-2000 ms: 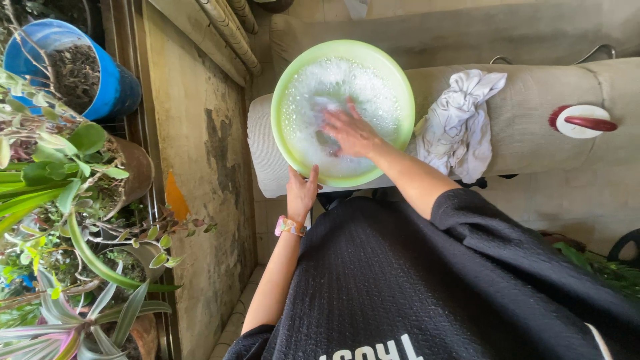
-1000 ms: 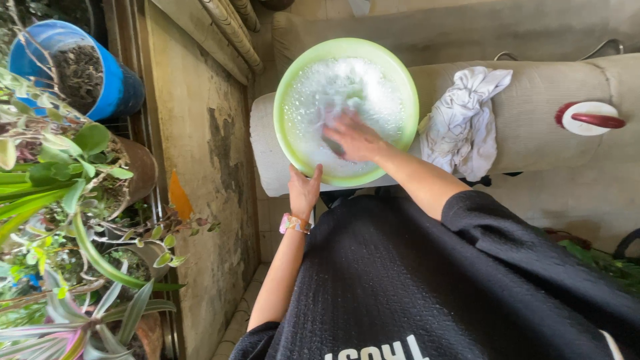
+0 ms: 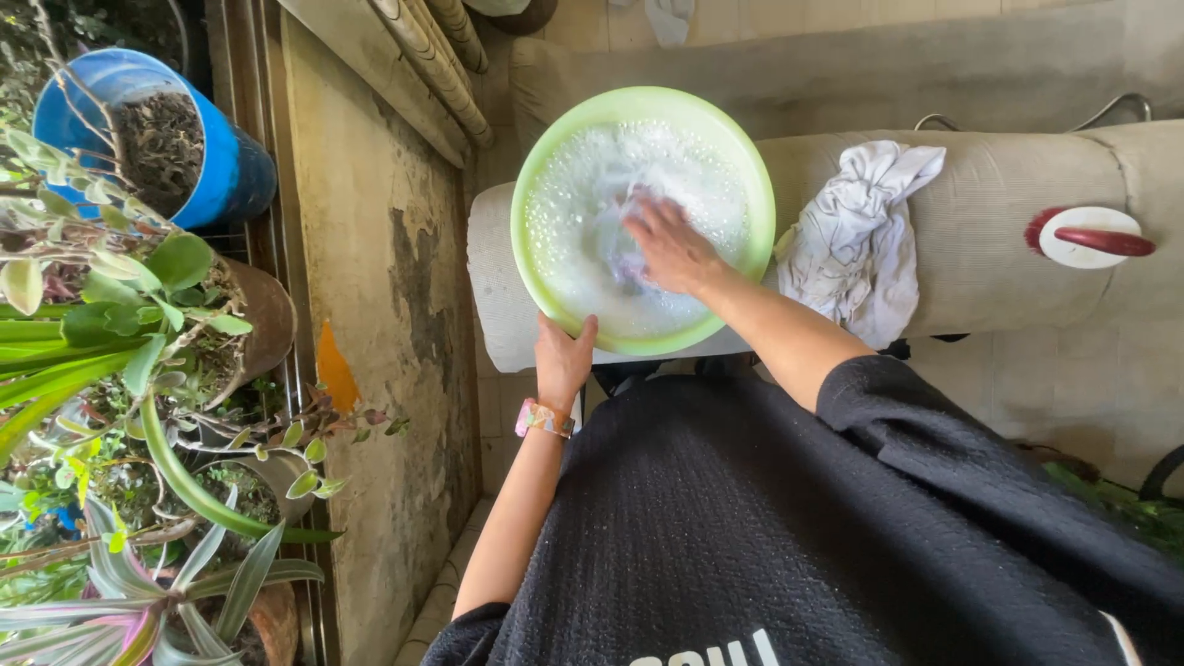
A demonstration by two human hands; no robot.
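A light green plastic basin [image 3: 760,190] filled with foamy water rests on a beige cushioned surface. My left hand [image 3: 562,359] grips the near left part of its rim, thumb and fingers on either side. Inside the basin, my right hand [image 3: 672,242] lies at the surface of the suds with its fingers spread and blurred, the fingertips partly in foam; whether it touches anything under the foam is hidden. A crumpled white cloth [image 3: 856,240] lies on the cushion just right of the basin. Farther right sits a scrubbing brush [image 3: 1091,238] with red bristles and a red handle.
The beige cushion [image 3: 1008,222] runs off to the right, with curved metal bars behind it. At the left, a weathered wall [image 3: 393,305] separates it from potted plants and a blue pot [image 3: 242,176] of soil. A dark tire-like edge shows at far right.
My right hand has moved about in the foam, lower a second ago than now. My left hand stays on the rim. The cloth and brush have not moved.
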